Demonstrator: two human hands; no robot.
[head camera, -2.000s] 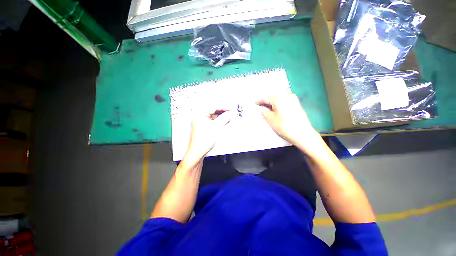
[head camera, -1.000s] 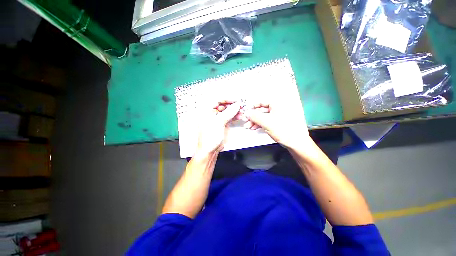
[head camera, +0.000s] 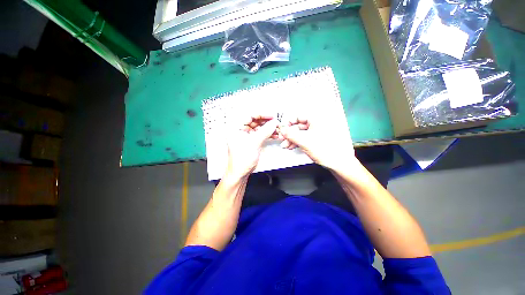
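Note:
A white spiral-bound notebook (head camera: 311, 95) lies near the bench's front edge, its toothed wire edge on the far side. My left hand (head camera: 251, 144) and my right hand (head camera: 305, 138) meet over its middle, fingertips together. A tiny dark part (head camera: 279, 117) shows at the fingertips. The hands seem to pinch it between them, but it is too small to tell its shape or which hand holds it. Other small parts cannot be made out.
A clear bag with dark contents (head camera: 256, 46) lies beyond the notebook on the green bench top (head camera: 167, 109). White-silver frames (head camera: 230, 20) stand behind it. At right, a brown carton (head camera: 397, 98) holds shiny packed bags (head camera: 426, 95) with white labels. A green post (head camera: 86, 29) is at left.
Two seconds ago my hands were apart with a small dark cluster between them on the notebook. They came together at the fingertips and have barely moved over the last second.

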